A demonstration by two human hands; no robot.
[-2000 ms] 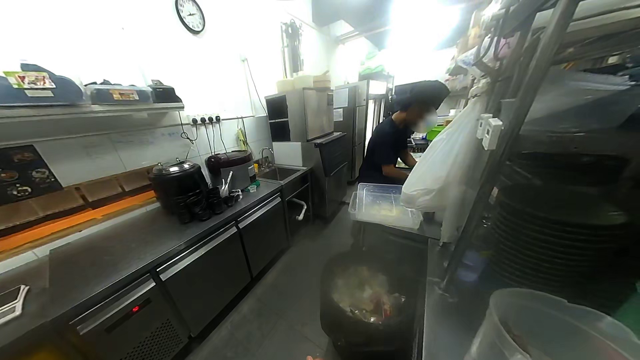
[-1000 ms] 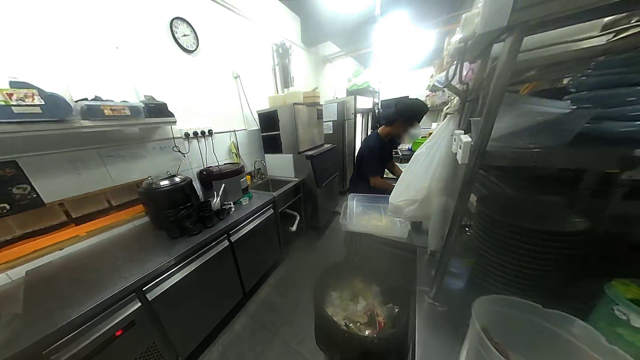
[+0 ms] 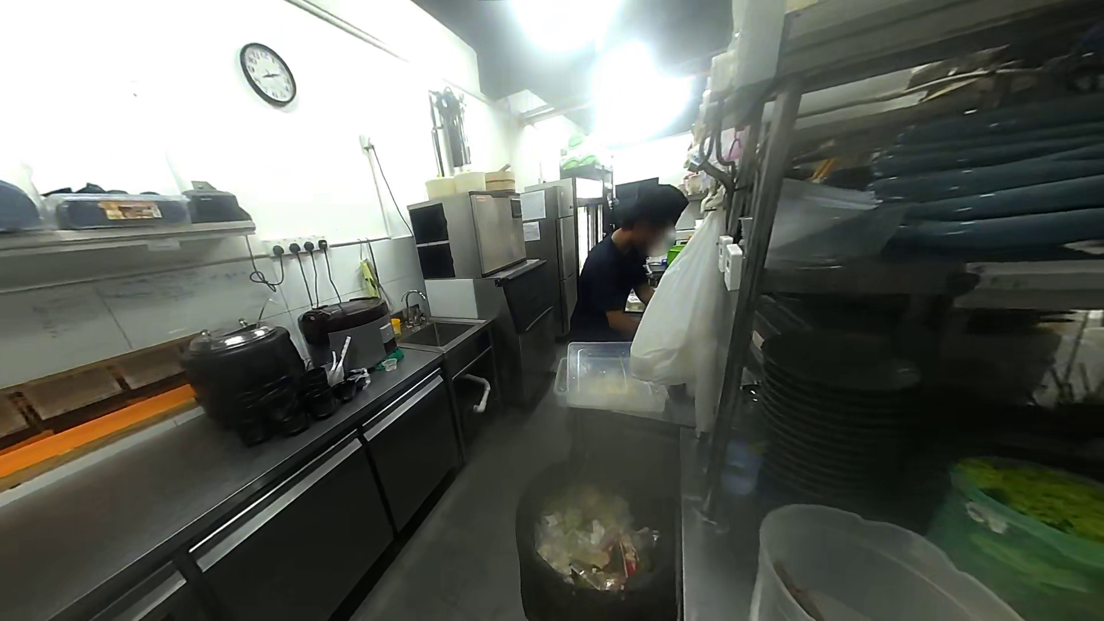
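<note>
Neither my left hand nor my right hand shows in the head view, so what they hold or touch is hidden. Low in the middle stands a dark bin [image 3: 597, 552] with mixed scraps inside. Just beyond it, a clear plastic tub [image 3: 614, 379] rests on a surface, beside a hanging white plastic bag [image 3: 681, 310]. At the lower right is a translucent plastic container [image 3: 849, 569], with a green tub of chopped green leaves [image 3: 1035, 509] to its right.
A person [image 3: 617, 276] in dark clothes stands bent beyond the bag. Along the left runs a steel counter [image 3: 172, 492] with a soup kettle [image 3: 246, 371] and a cooker [image 3: 345, 328]. A metal rack [image 3: 768, 224] with stacked dark dishes [image 3: 837, 414] stands on the right.
The view has swung toward the right, bringing the green tub at the lower right into fuller sight. The person beyond the bag remains at about the same place.
</note>
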